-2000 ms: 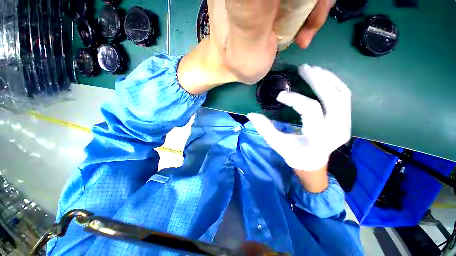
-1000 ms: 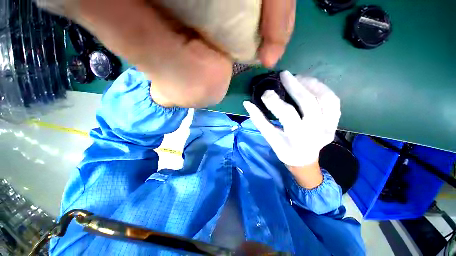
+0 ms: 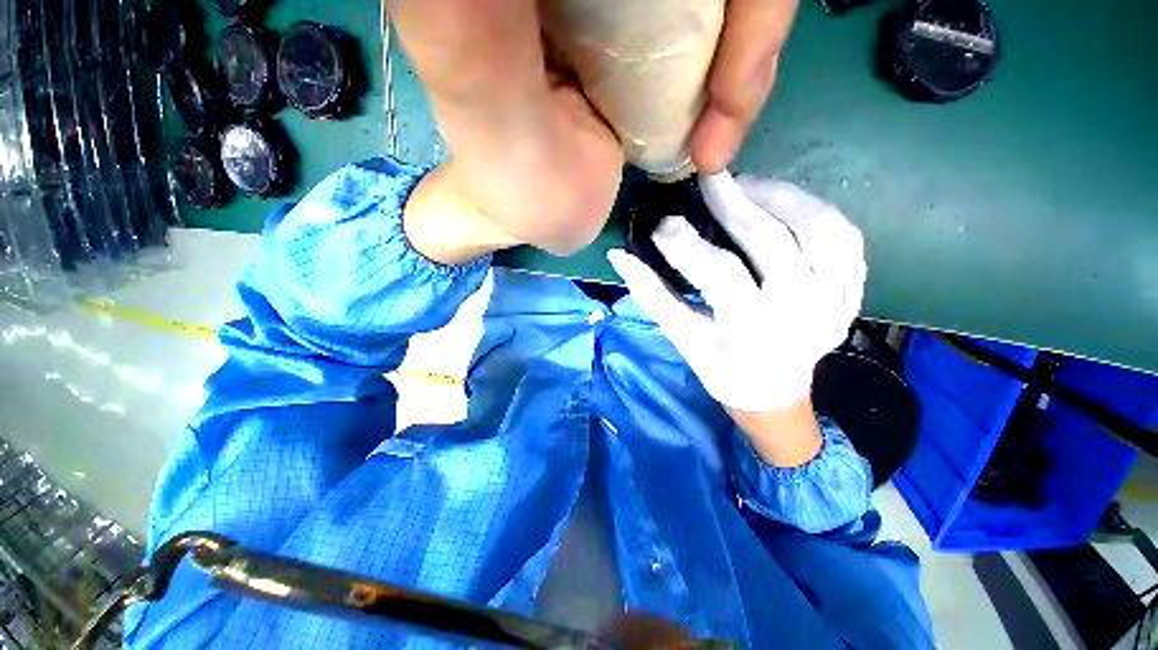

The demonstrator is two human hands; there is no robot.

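Observation:
My bare left hand [image 3: 559,140] is large and close to the camera at the top centre. It is shut around the pale wrapped lower grip of the screwdriver [image 3: 641,76], held roughly upright. The bit is hidden. The grip's lower end is over a round black unit [image 3: 654,216] near the bench's front edge. My white-gloved right hand [image 3: 768,286] holds this unit from the right, its fingers over and around it. Its fingertips nearly meet the left hand's. Most of the unit is covered, so contact of the bit cannot be seen.
Several black units [image 3: 315,70] lie at the upper left beside stacked clear trays [image 3: 89,140]. Another unit [image 3: 945,48] is at the upper right of the green mat [image 3: 1016,216]. A blue bin [image 3: 946,419] and a round black seat-like object [image 3: 866,419] are below the bench edge.
My right hand has closed from open fingers onto the black unit. My left hand with the screwdriver swung left and close to the camera, then came back and down over the unit.

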